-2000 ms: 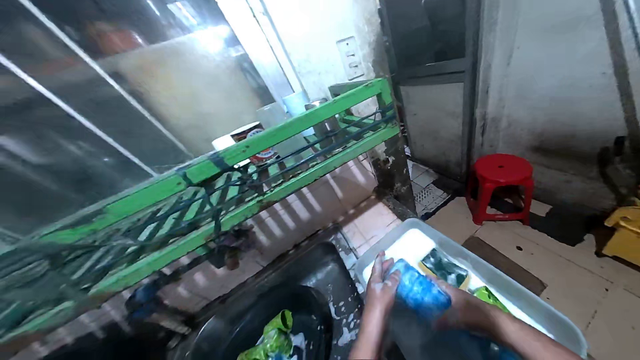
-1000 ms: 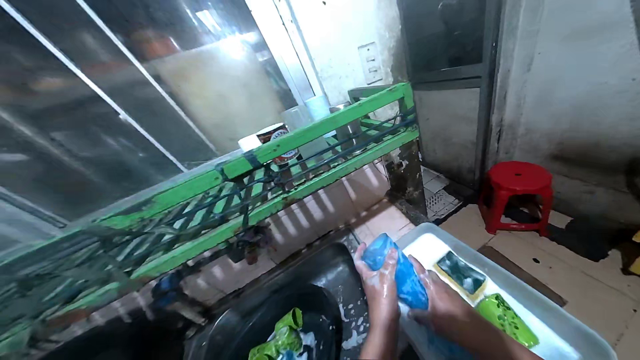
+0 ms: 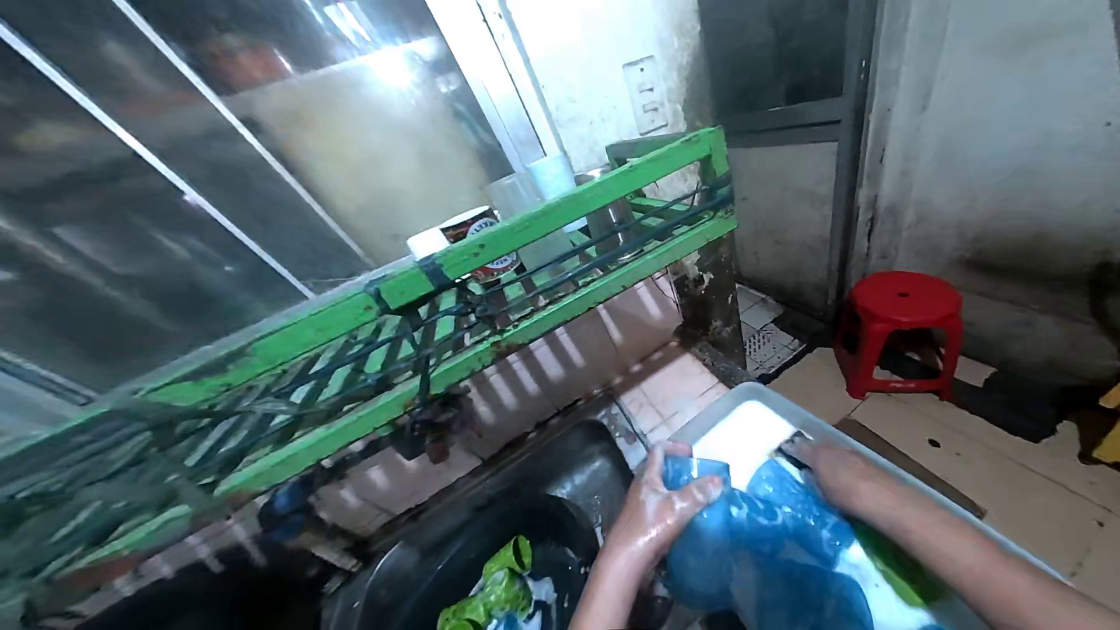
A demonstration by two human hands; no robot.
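Note:
My left hand [image 3: 669,507] grips a wet blue translucent plastic cup [image 3: 703,547], its fingers and thumb around the upper end. To its right, my right hand [image 3: 818,464] reaches over the far side of a grey plastic tub [image 3: 752,394]; its fingertips touch a dark item, most likely the scrubbing sponge [image 3: 794,442], mostly hidden by the hand. More blue plastic cups [image 3: 787,516] lie between and below the hands. Part of a green item [image 3: 892,564] shows under my right forearm. Green cups [image 3: 503,582] with suds lie in a black basin [image 3: 560,516] at the left.
A dark sink [image 3: 385,569] surrounds the basin. Above it runs a green slatted rack [image 3: 525,236] bearing a printed container [image 3: 477,236], plastic cups [image 3: 551,179] and a metal cup [image 3: 612,227]. A red plastic stool [image 3: 906,302] stands on the tiled floor beyond the tub.
My right hand has left the blue cup that both hands held and moved to the sponge in the tub. My left hand still holds a blue cup. More blue cups now show between the hands.

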